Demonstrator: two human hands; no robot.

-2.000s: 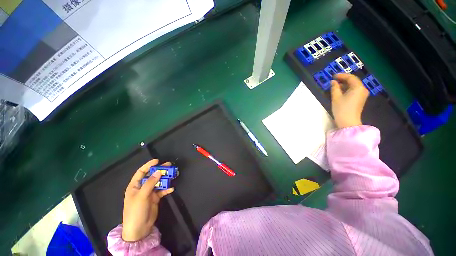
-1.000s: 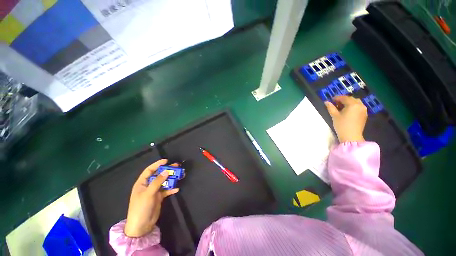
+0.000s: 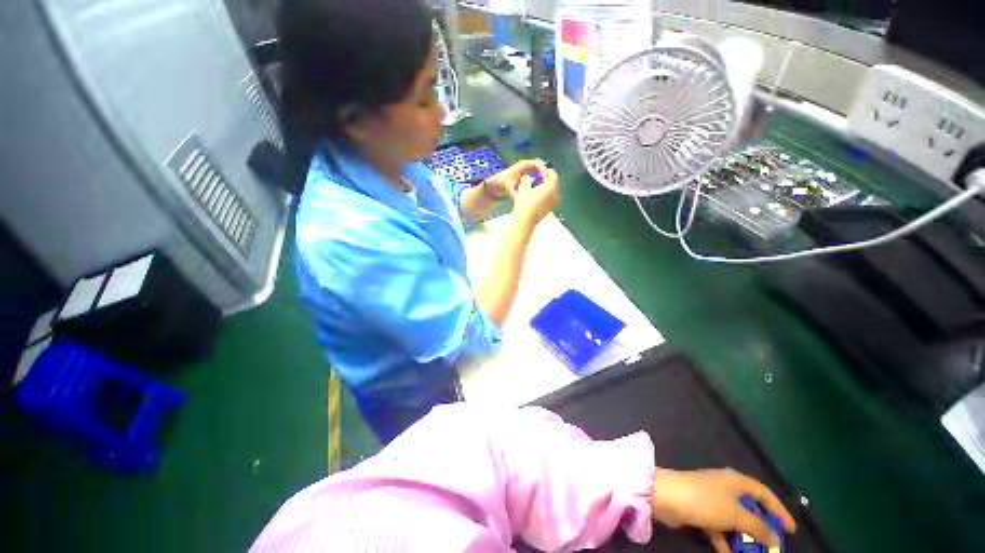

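Note:
My left hand (image 3: pixel 722 506) is at the bottom right, over the black work tray (image 3: pixel 659 405). It holds blue mini camera units (image 3: pixel 747 538) with a small yellow patch showing between the fingers. The picture's lower edge cuts off part of the units, so I cannot tell how they lie together. My right hand is out of the picture. The red pen and the right parts tray are not in view.
A person in blue (image 3: pixel 378 259) sits at a white mat (image 3: pixel 508 373), both hands raised. A blue parts bin (image 3: pixel 578 329) stands on the mat; the neighbour's parts tray (image 3: pixel 467 162) lies beyond. A white fan (image 3: pixel 657 119), bagged parts (image 3: pixel 772 189) and black trays (image 3: pixel 896 281) are at the back and right.
The view has swung far left, to the neighbour. My left hand still holds the units and now shows at the bottom right. My right hand, the pens and the paper slips have left the picture.

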